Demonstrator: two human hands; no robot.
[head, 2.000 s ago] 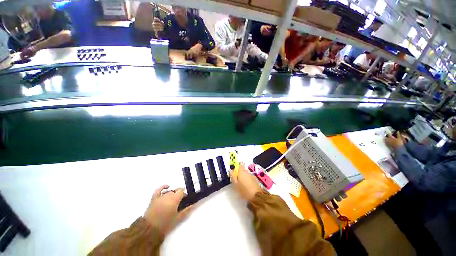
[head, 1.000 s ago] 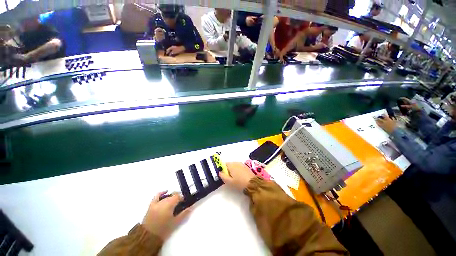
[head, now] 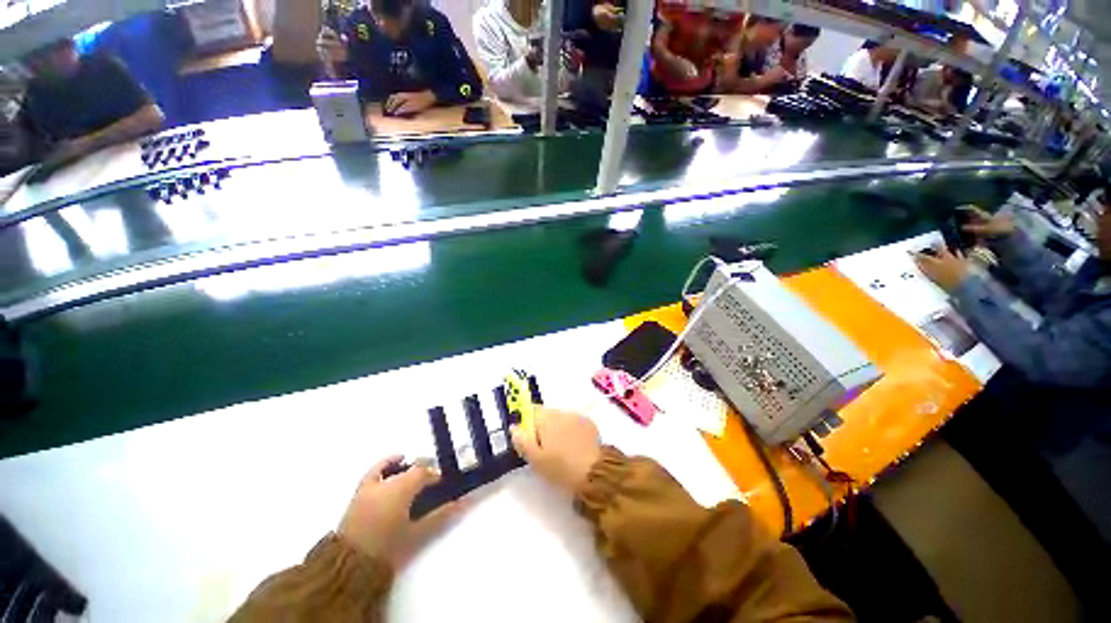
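Observation:
A black charging dock (head: 473,482) with upright prongs lies on the white table in front of me. My left hand (head: 387,501) grips its left end. My right hand (head: 558,445) holds the yellow Joy-Con controller (head: 521,404) at the dock's right side, over the prongs there. Whether the controller is seated on a prong cannot be told. A pink-red controller (head: 626,397) lies to the right of my right hand, below a black phone-like slab (head: 641,349).
A grey perforated metal box (head: 780,353) with a white cable (head: 677,343) stands on an orange mat (head: 895,389). A green conveyor belt (head: 487,274) runs behind the table. More black docks (head: 34,578) lie at the lower left. People work across the belt and at the right.
The yellow controller and my right hand have moved left, from the dock's right edge onto its right-hand prongs. My left hand still grips the dock. The camera view has shifted a little.

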